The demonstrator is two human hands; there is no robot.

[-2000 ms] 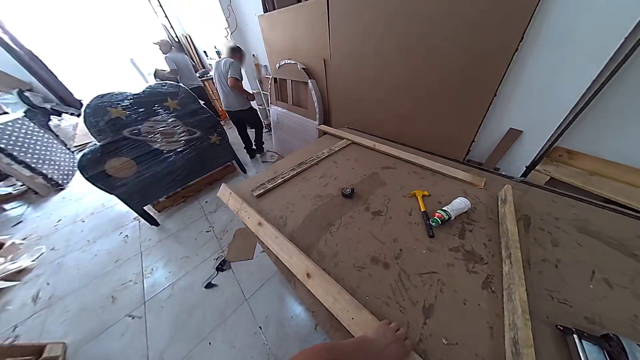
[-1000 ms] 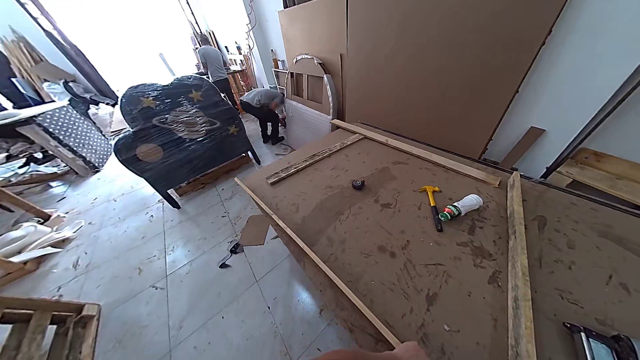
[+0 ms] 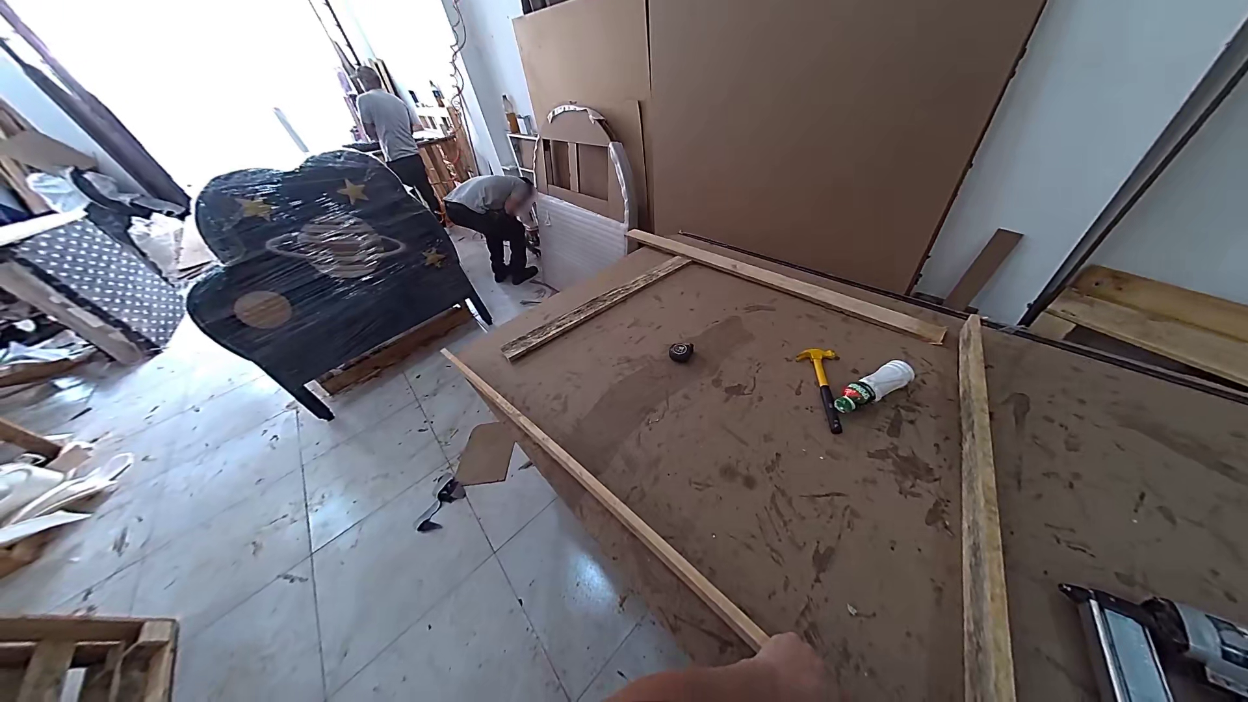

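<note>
My left hand is at the bottom edge, closed around the near end of a long wooden strip that lies along the table's left edge, its narrow side showing. My right hand is out of view. On the brown tabletop are three other strips: a short one at the back left, one along the back, and a rough-edged one at the right. Between them lie a black tape measure, a yellow claw hammer with a black grip, and a white bottle.
A nail gun lies at the lower right. A plastic-wrapped dark headboard stands left of the table. Farther back, one person bends down and another stands. Cardboard and a slatted wooden frame are at the left.
The strip at my left hand showed a wide face two seconds ago and now shows a narrow one. The nearer person in the background has gone from standing to bending.
</note>
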